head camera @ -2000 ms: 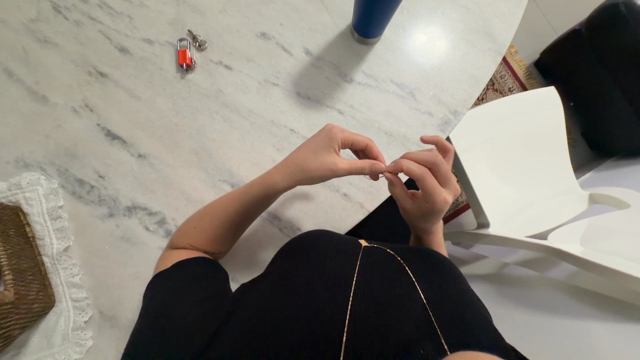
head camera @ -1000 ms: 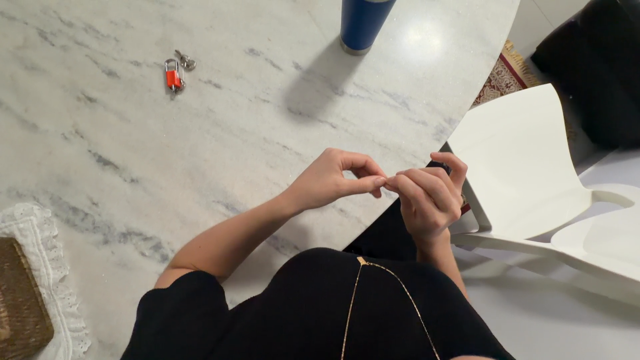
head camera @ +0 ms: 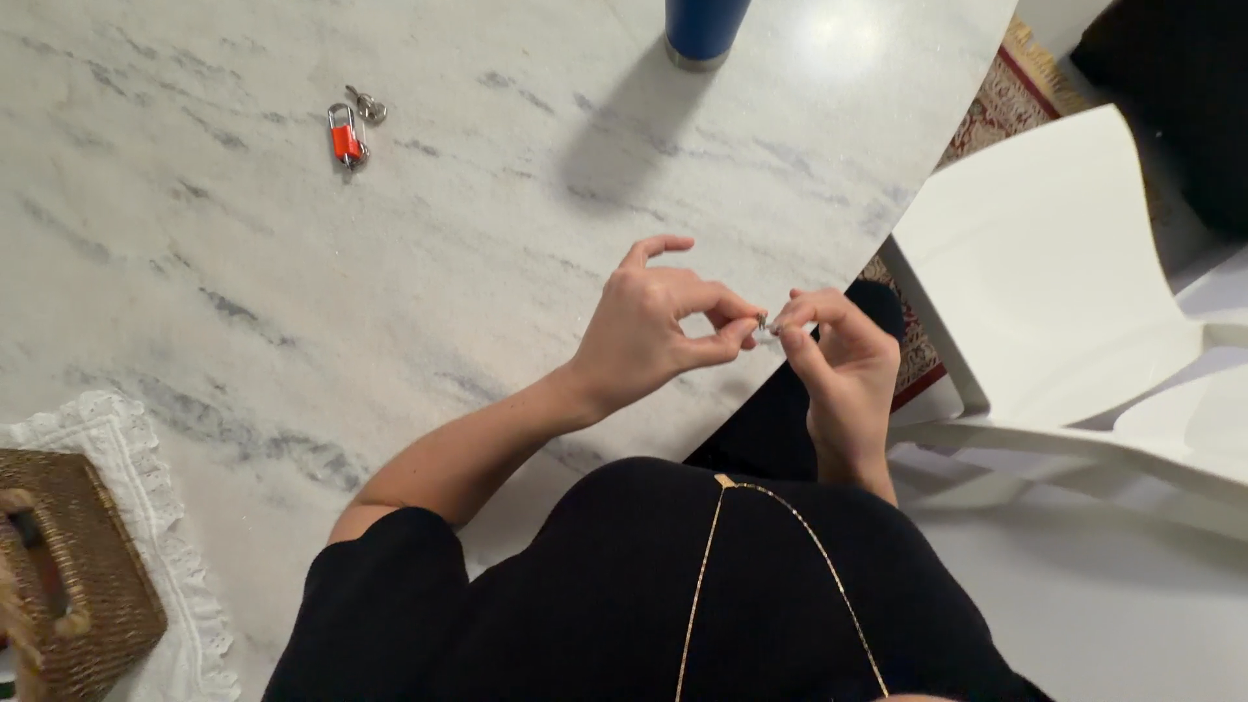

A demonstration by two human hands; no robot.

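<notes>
My left hand [head camera: 663,317] pinches a tiny metal piece [head camera: 761,320] between thumb and index finger, above the marble tabletop. Close on its right, my right hand [head camera: 843,366] grips another small, light-coloured bit [head camera: 775,330] in its fingertips. Whether the two bits are joined cannot be told; they are too small to name. Away from both hands, at the upper left of the table, lies a red padlock [head camera: 345,143] with a metal shackle. Small metal keys [head camera: 369,105] rest beside its shackle.
A blue tumbler [head camera: 704,29] stands at the top of the marble table [head camera: 439,244]. At the lower left a wicker basket [head camera: 107,556] sits on a white lace-edged cloth [head camera: 180,546]. White chairs [head camera: 1053,273] and a patterned rug [head camera: 1004,102] are at the right, beyond the table's edge.
The fingertips of my hands, close together before, now show a small gap with metal bits visible. The outer fingers of my left hand have lifted and spread.
</notes>
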